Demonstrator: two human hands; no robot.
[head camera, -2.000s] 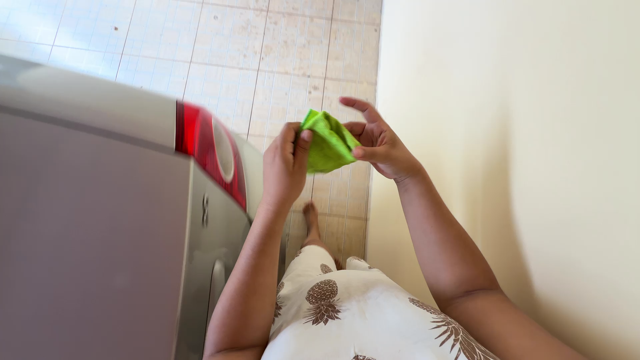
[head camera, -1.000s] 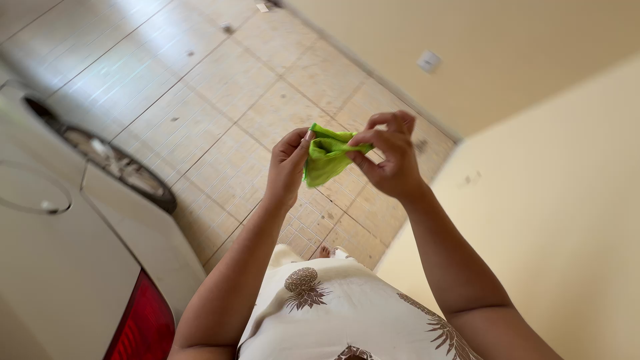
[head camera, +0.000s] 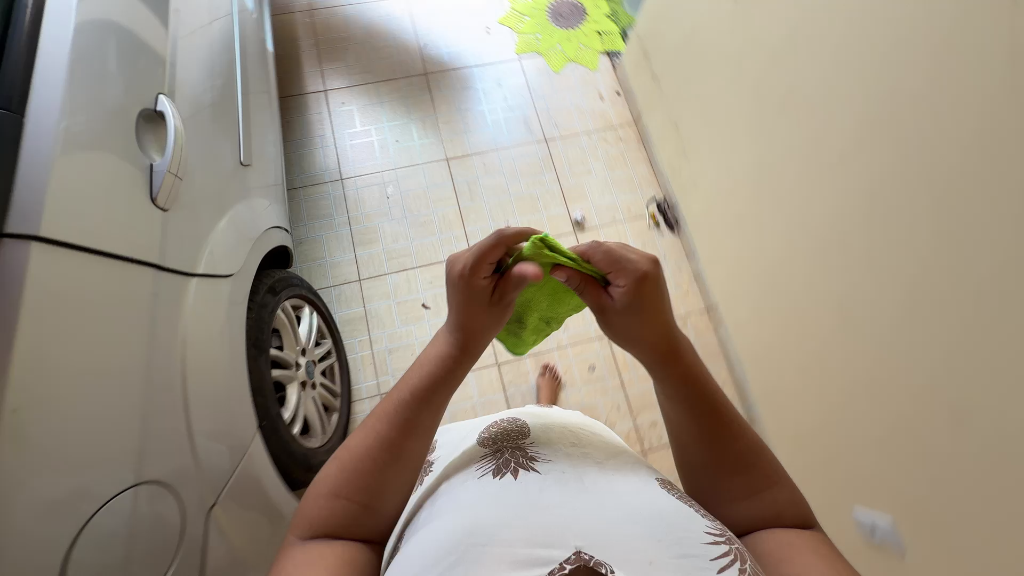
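Observation:
A bright green cloth (head camera: 536, 314), folded and hanging loosely, is held between my two hands in front of my body. My left hand (head camera: 490, 284) grips its upper left edge, with the thumb in front and the fingers curled behind. My right hand (head camera: 632, 292) pinches the upper right edge between thumb and fingers. The lower part of the cloth hangs down between the wrists, above the tiled floor. Some fingertips of both hands are hidden by the cloth.
A silver car stands along the left, its door handle (head camera: 166, 152) and rear wheel (head camera: 302, 372) in view. A plain wall (head camera: 832, 240) runs along the right. A yellow-green flower-shaped mat (head camera: 560, 36) lies at the top. Small dark items (head camera: 662, 214) lie by the wall on the floor tiles (head camera: 400, 200).
The view has swung forward along the car's side, bringing its door and the flower-shaped mat into sight. Both hands stay on the green cloth.

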